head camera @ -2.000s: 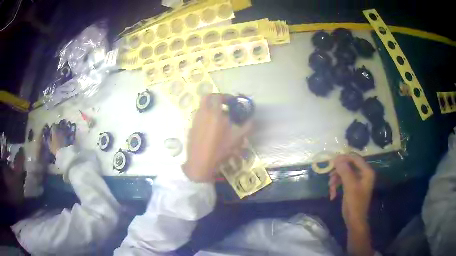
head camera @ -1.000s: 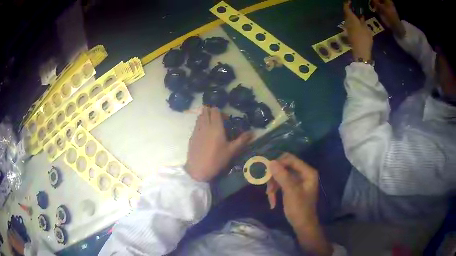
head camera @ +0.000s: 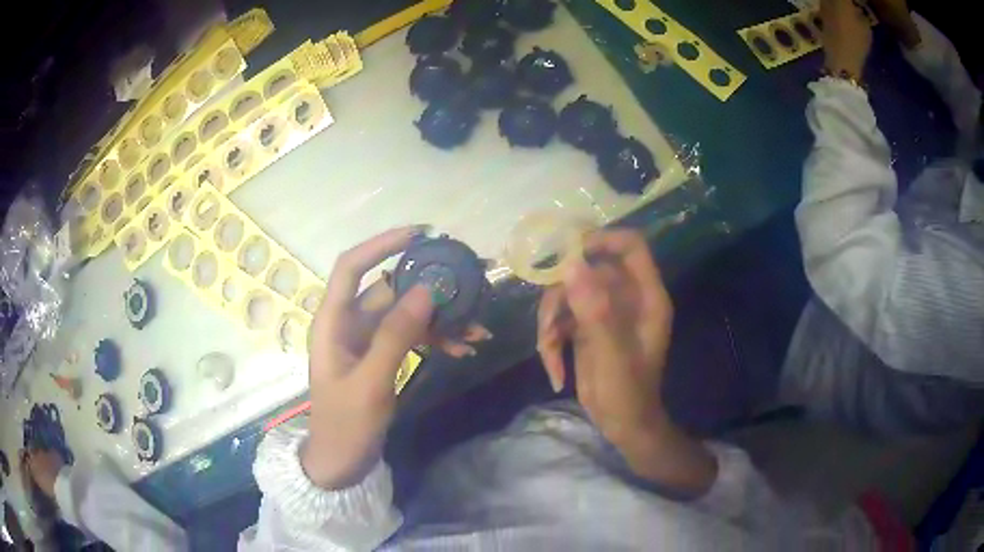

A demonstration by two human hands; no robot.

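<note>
My left hand (head camera: 361, 345) holds a round black housing (head camera: 459, 270) above the near mat edge, thumb on its face near a greenish centre. My right hand (head camera: 615, 323) pinches a pale yellow adhesive ring (head camera: 531, 248) just right of the housing; the two are apart. The ring is slightly blurred. Bare black housings (head camera: 529, 121) are grouped at the back right of the white mat. Several ringed housings (head camera: 153, 390) lie at the left.
Yellow sticker strips (head camera: 221, 156) overlap at the left of the mat (head camera: 356, 183). A clear plastic bag (head camera: 41, 270) lies far left. A waste strip (head camera: 691, 49) is on the green surface. Neighbouring workers' sleeves show at right (head camera: 863, 216) and lower left (head camera: 113, 507).
The view has shifted. My left hand has lifted a black housing from the group and brought it beside the ring. My right hand still holds the ring, now raised near the housing.
</note>
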